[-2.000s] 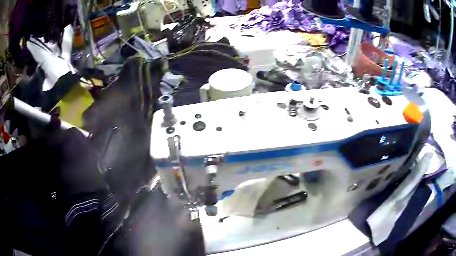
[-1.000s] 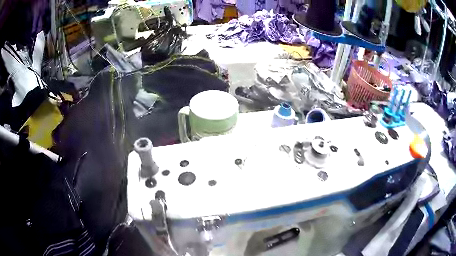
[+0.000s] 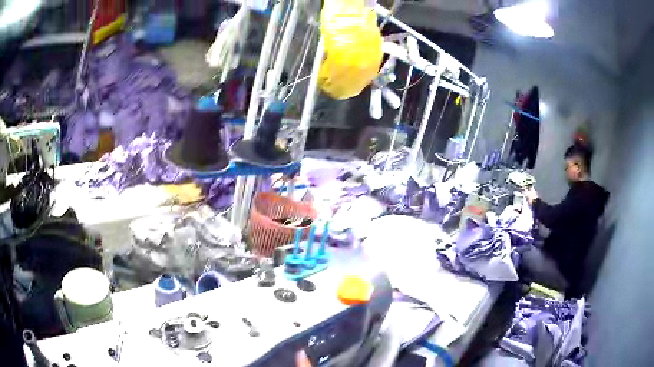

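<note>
The white sewing machine head [image 3: 237, 315] runs along the bottom, cut off by the lower edge. Its dark control panel [image 3: 323, 338] and orange spot [image 3: 354, 289] are at its right end. A blurred fingertip, apparently of my right hand [image 3: 303, 359], shows at the bottom edge in front of the panel; the rest of that hand is cut off. My left hand is out of the picture. The needle area is out of view. The dark garment cloth [image 3: 57, 261] shows only at the far left.
A green mug [image 3: 86, 304], small thread spools [image 3: 168, 289] and blue pins [image 3: 308, 251] stand around the head. Behind are an orange-red basket [image 3: 276, 229], dark thread cones [image 3: 197, 140] and a yellow bag [image 3: 350, 50]. A person [image 3: 574, 215] sits at right near purple pieces [image 3: 487, 244].
The view has swung right and up. The machine now sits lower and further left, its left face has left the picture, and a person and a fingertip have come into view.
</note>
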